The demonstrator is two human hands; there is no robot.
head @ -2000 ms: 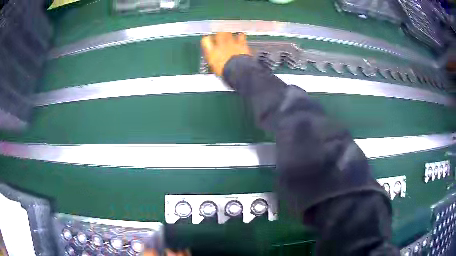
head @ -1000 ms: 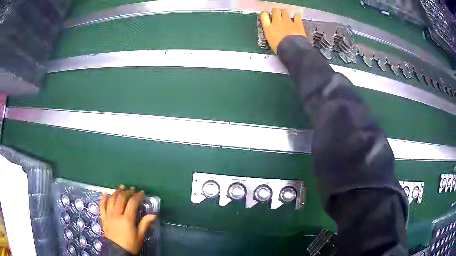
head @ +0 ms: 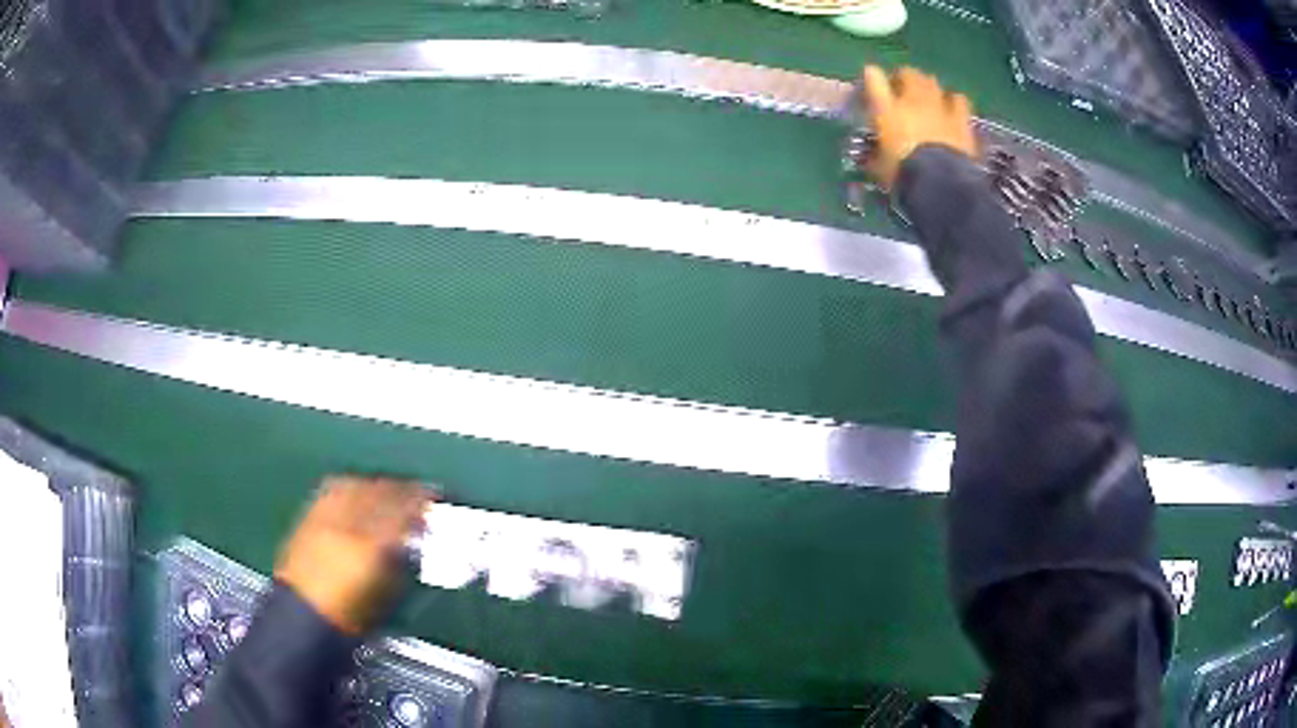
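Observation:
My left hand (head: 350,549) is at the lower left, blurred, with its fingers on the left end of a silver four-hole plate (head: 569,558). The plate is also blurred, so its round parts cannot be made out clearly. My right hand (head: 917,117) reaches to the far right and is closed over the left end of a stack of toothed metal plates (head: 1036,185); its fingertips are partly hidden. A tray of round inserts (head: 452,671) lies at the lower left, partly covered by my left sleeve.
A row of nested plates (head: 1181,279) runs to the far right. Long silver strips (head: 569,405) cross the green bench. Clear trays (head: 1102,64) stand at the upper right. Filled plates (head: 1263,560) and another tray (head: 1240,688) are at the lower right. A white sheet (head: 31,597) is at far left.
My left hand has moved from the insert tray up to the four-hole plate, which now sits farther left in view. My right hand is still at the stacked plates, farther right in view.

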